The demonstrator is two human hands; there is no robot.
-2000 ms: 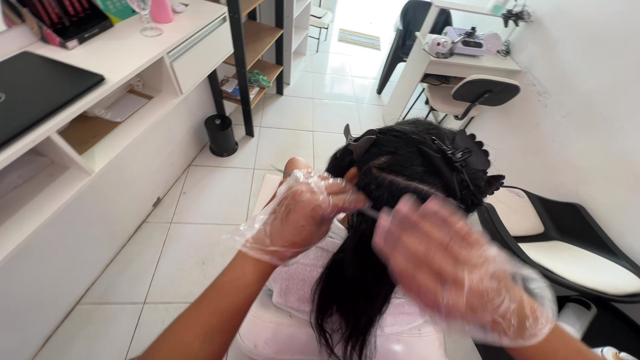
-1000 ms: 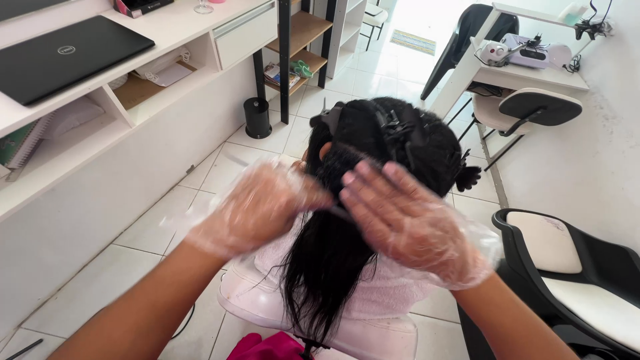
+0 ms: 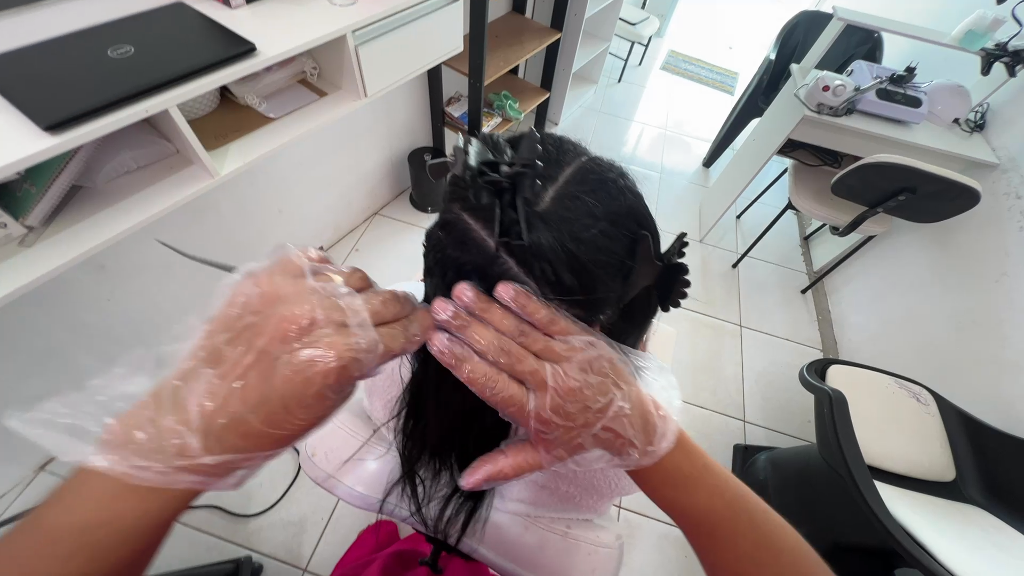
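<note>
A seated person's dark hair (image 3: 448, 416) hangs down their back, with parting lines across the scalp. Black claw clips (image 3: 500, 180) hold sections at the top, and another black clip (image 3: 660, 272) sits at the right side. My left hand (image 3: 272, 360), in a clear plastic glove, has a thin pointed dark handle (image 3: 194, 257) sticking out behind it, probably a tail comb's; its fingertips are at the hair's left edge. My right hand (image 3: 552, 384), gloved too, lies palm down and fingers extended over the hair, its fingertips meeting the left ones. A pale towel (image 3: 560, 490) covers the person's shoulders.
On the left, a white counter (image 3: 320, 48) carries a black laptop (image 3: 120, 56). A black bin (image 3: 428, 178) stands beyond the head. A black chair with pale pads (image 3: 888, 424) is at the right, and a white table (image 3: 904, 128) with devices is behind. A cable (image 3: 264, 504) crosses the floor.
The view has shifted closer to the head. My right hand has spread flatter over the hair since two seconds ago, and the handle behind my left hand now shows clearly.
</note>
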